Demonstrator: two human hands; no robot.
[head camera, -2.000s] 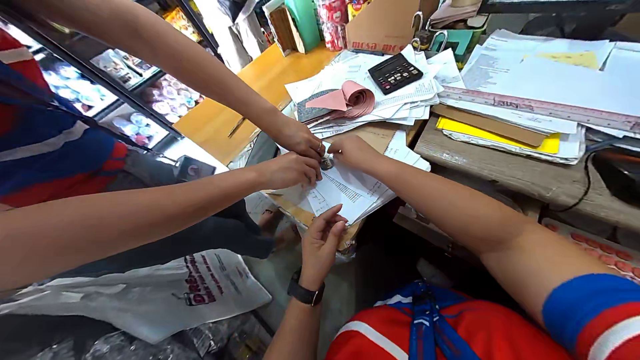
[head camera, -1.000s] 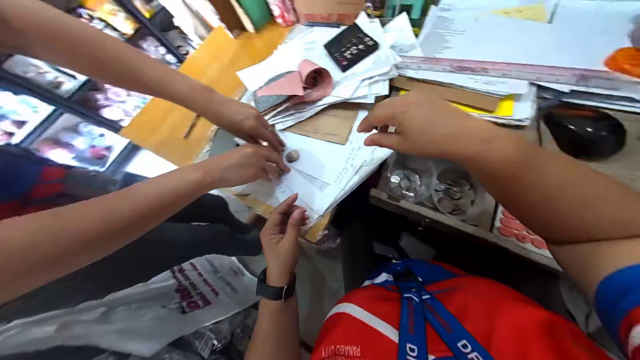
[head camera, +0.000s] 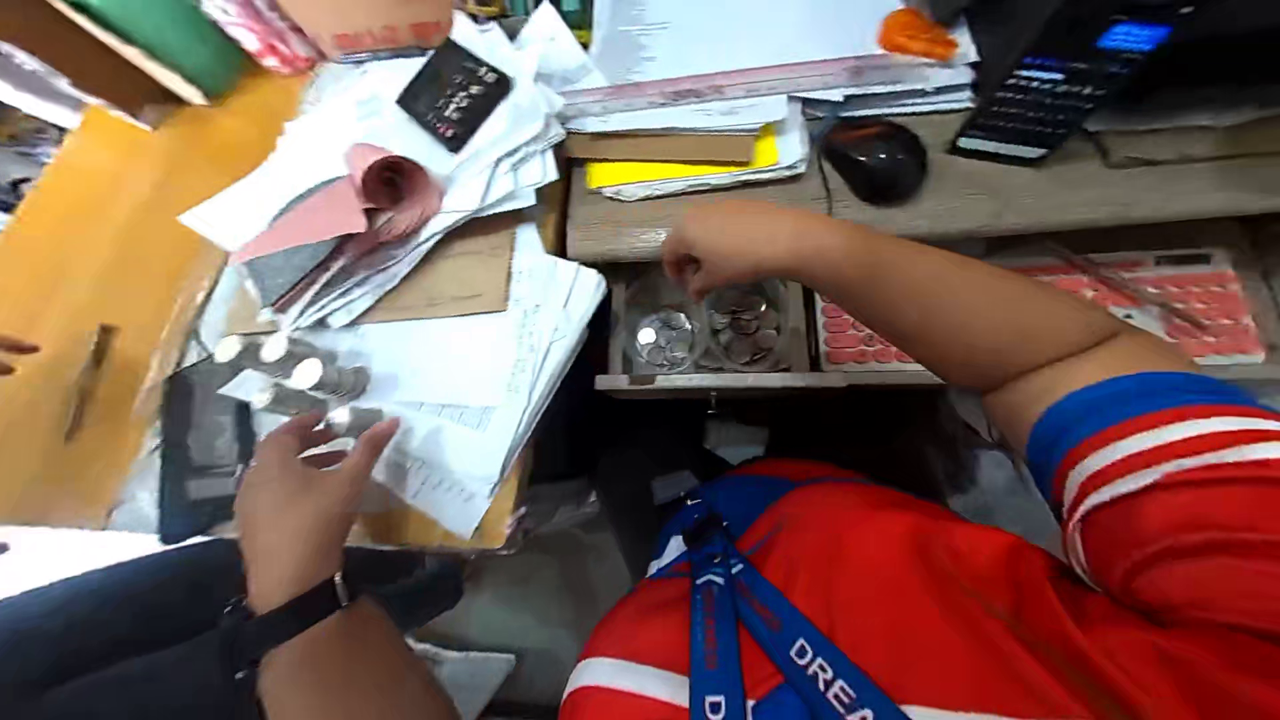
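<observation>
My left hand (head camera: 305, 480), with a black watch on its wrist, has its thumb and fingers apart beside stacks of coins (head camera: 315, 378) that stand on papers. Nothing shows between its fingers. My right hand (head camera: 735, 248) hovers over the open drawer, above two round clear containers of coins. The left container (head camera: 664, 338) and the right container (head camera: 744, 325) sit side by side. My right fingers are curled, and whether a coin is between them cannot be told.
A pink paper roll (head camera: 395, 195) and a black calculator (head camera: 455, 95) lie on the paper pile. Beyond the drawer are a black mouse (head camera: 875, 160) and a phone-like handset (head camera: 1045, 85). A pink keyboard (head camera: 1190, 300) lies at right. Another person's fingers (head camera: 15, 350) show at far left.
The other person's hands have drawn back from the papers, where coin stacks now show. My right hand has moved from the papers to above the coin containers. The view has swung right.
</observation>
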